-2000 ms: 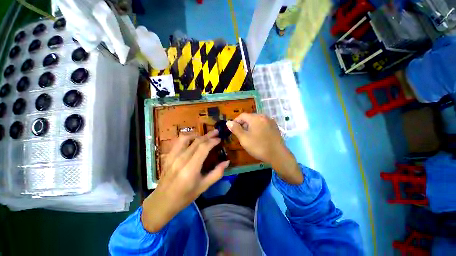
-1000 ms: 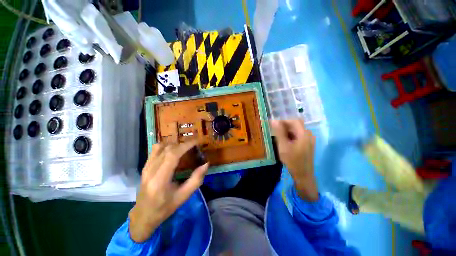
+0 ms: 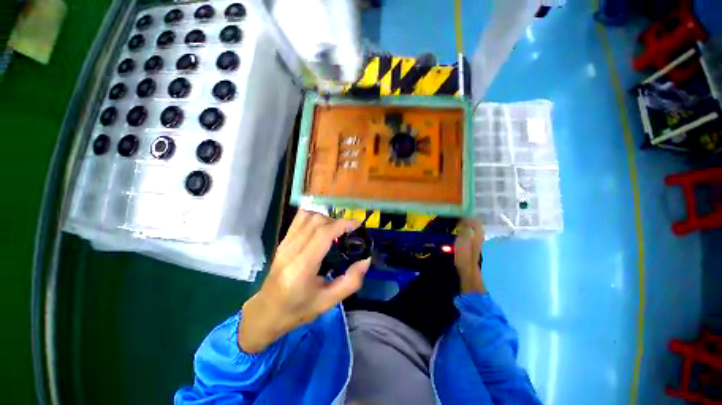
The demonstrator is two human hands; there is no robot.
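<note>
The orange-brown fixture plate (image 3: 332, 178) in its green frame lies beyond my hands. A round black part (image 3: 403, 145) sits in the dark nest on its right half. Short silvery pieces (image 3: 349, 152) lie on its left half. My left hand (image 3: 305, 265) is at the machine's front edge, with a second round black part (image 3: 354, 246) between thumb and fingers. My right hand (image 3: 470, 249) is at the front edge's right end, beside a red-lit button (image 3: 448, 248); its fingers are partly hidden and nothing shows in it.
A stacked white tray (image 3: 150, 202) with rows of black discs stands at left. A clear compartment tray (image 3: 518, 170) is at right. The white-wrapped machine head (image 3: 321, 39) hangs over the plate's far left corner. Striped cover (image 3: 419, 77) shows behind. Red stools (image 3: 697, 202) stand far right.
The plate has slid away from me, uncovering stripes and the front edge. Both hands have moved to that edge, the left still with a dark part. The view has shifted, and the person at right is gone.
</note>
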